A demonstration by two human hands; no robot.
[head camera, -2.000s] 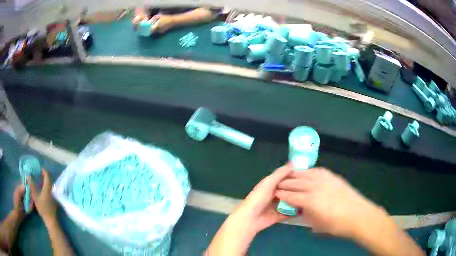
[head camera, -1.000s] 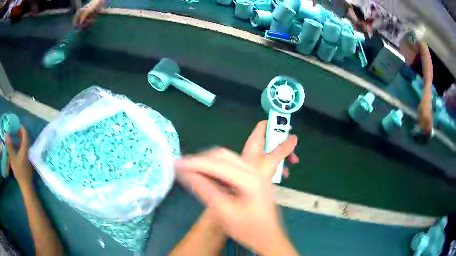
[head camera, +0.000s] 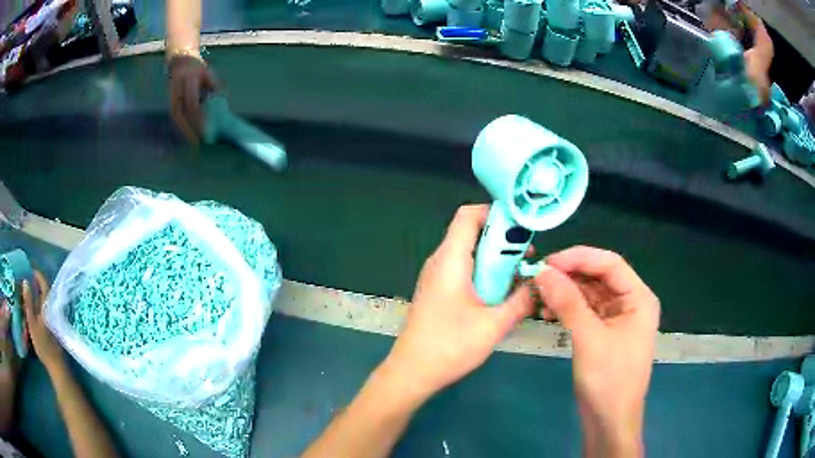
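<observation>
A turquoise handheld fan (head camera: 541,174) is held upright and slightly tilted in front of me, its spoked grille facing me and to the right. My left hand (head camera: 465,295) is wrapped around its handle (head camera: 497,264). The handle shows a dark oval opening and a narrower dark slot below it. My right hand (head camera: 599,309) pinches a small turquoise part (head camera: 533,267) between finger and thumb, close beside the handle. My fingertips partly hide that part. A clear bag of small turquoise parts (head camera: 156,295) lies open on the bench at the left.
A dark green conveyor belt (head camera: 357,197) runs across, with a pale edge rail (head camera: 357,309). Another person's hand (head camera: 189,94) is at a fan (head camera: 246,139) on the belt. Piled fans (head camera: 558,31) and a grey box (head camera: 675,45) are on the far side. More fans (head camera: 786,394) lie at the lower right.
My right hand has moved from beside the bag to the fan handle, a small part now visible in its pinch. The fan's head has turned. Another person's hand has reached the fan on the belt.
</observation>
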